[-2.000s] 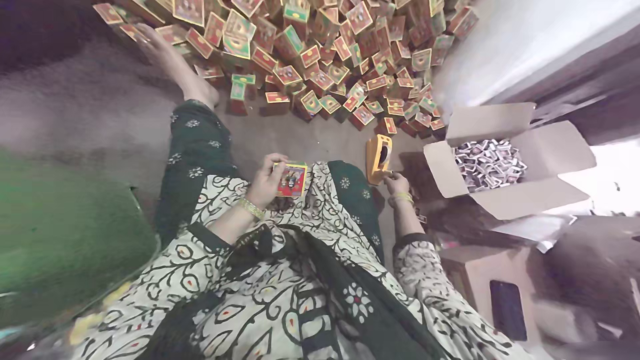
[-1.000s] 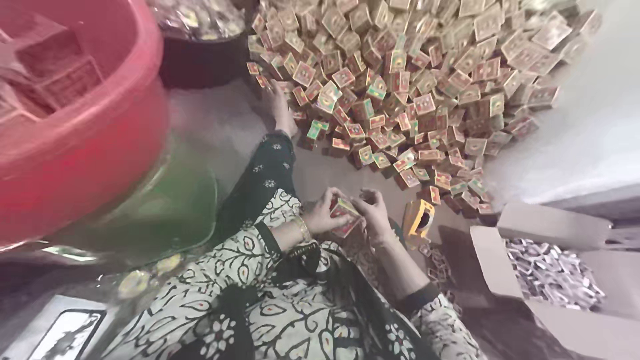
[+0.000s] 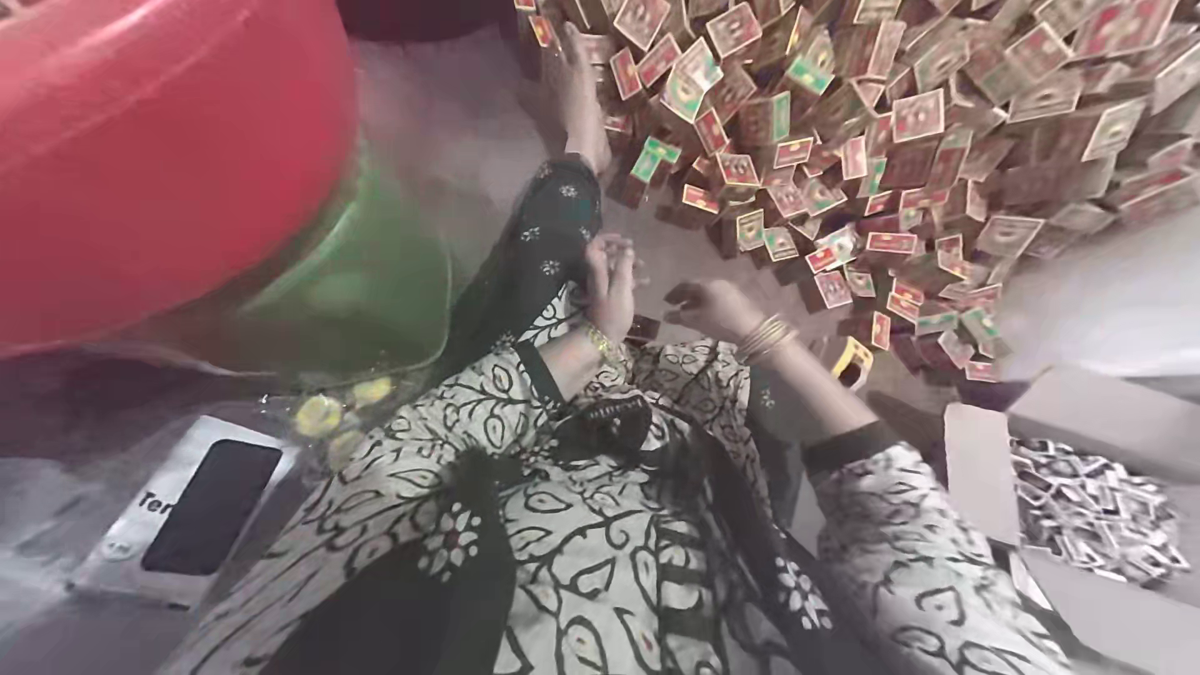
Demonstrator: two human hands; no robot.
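My left hand [image 3: 611, 281] is raised over my lap, its fingers bent and blurred; whether it holds something small I cannot tell. To its right, my right hand [image 3: 717, 309] hangs palm down with curled fingers, and its grip is unclear too. The two hands are apart. A small dark box [image 3: 643, 328] shows partly between and below them, near my lap. Beyond my right hand lies a big heap of small printed cardboard boxes [image 3: 797, 150]. A yellow object with a dark opening [image 3: 851, 361], perhaps a tape roll or dispenser, is beside my right forearm.
A large red plastic tub [image 3: 169, 169] and a green container [image 3: 375, 272] stand at left. A dark phone [image 3: 212, 506] lies on a white box [image 3: 122, 534] at lower left. At right, an open cardboard carton [image 3: 980, 469] holds many small pale folded pieces [image 3: 1097, 506].
A second ago the hands were together at a small box; now they are apart and that box is not plainly in either. The view has shifted toward the left.
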